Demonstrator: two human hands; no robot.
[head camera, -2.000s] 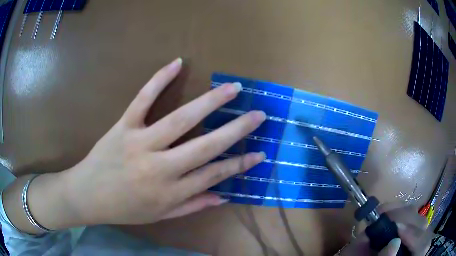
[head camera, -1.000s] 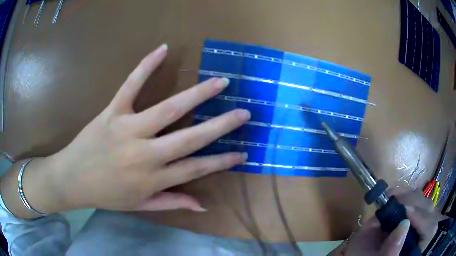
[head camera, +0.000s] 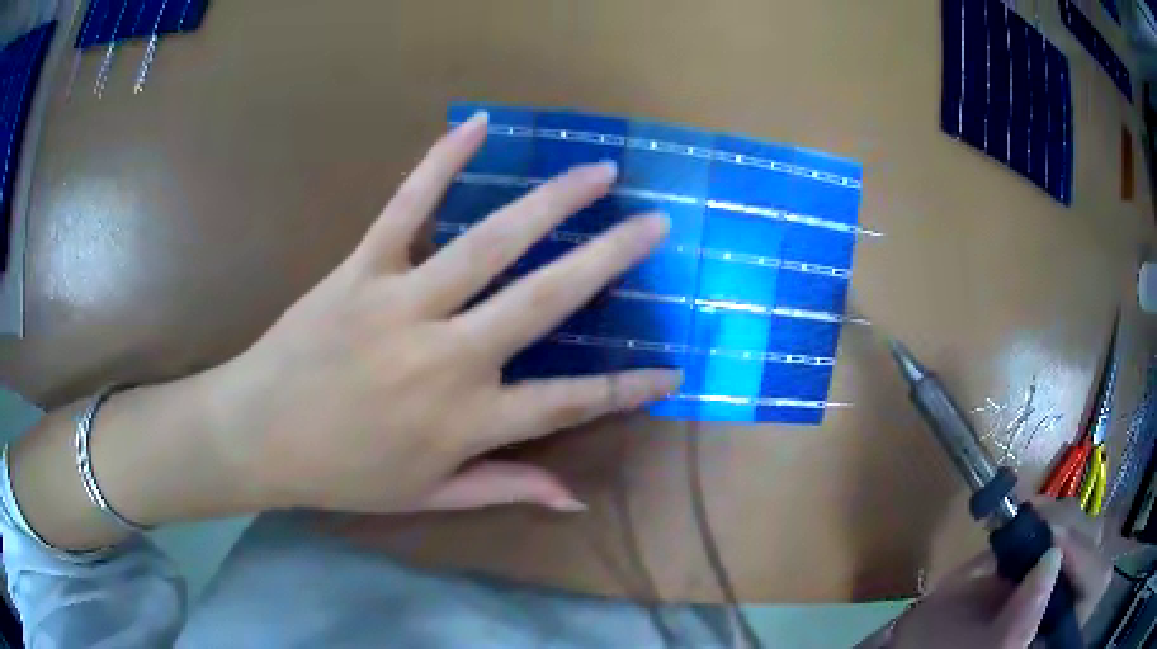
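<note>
A blue solar cell piece (head camera: 774, 241) lies flat on the brown tabletop, with white and silver lines across it. Thin ribbon ends stick out past its right edge. My left hand (head camera: 406, 342) lies spread over the left half of the cell, fingertips on its surface, and hides part of it. My right hand (head camera: 1015, 590), cut off by the bottom edge, holds the black handle of a soldering iron (head camera: 952, 425). The iron's tip is just right of the cell's right edge; whether it touches anything cannot be told.
Dark blue cells lie at the upper left (head camera: 140, 19), far left (head camera: 19, 114) and upper right (head camera: 1009, 95). Red and yellow scissors handles (head camera: 1078, 472) lie at the right edge, beside fine silver offcuts (head camera: 1019, 418). Dark curved lines run below the cell.
The cell appears further left and higher in view than two seconds ago. The iron's tip has moved from over the cell to right of its edge. My left fingers have shifted on the cell.
</note>
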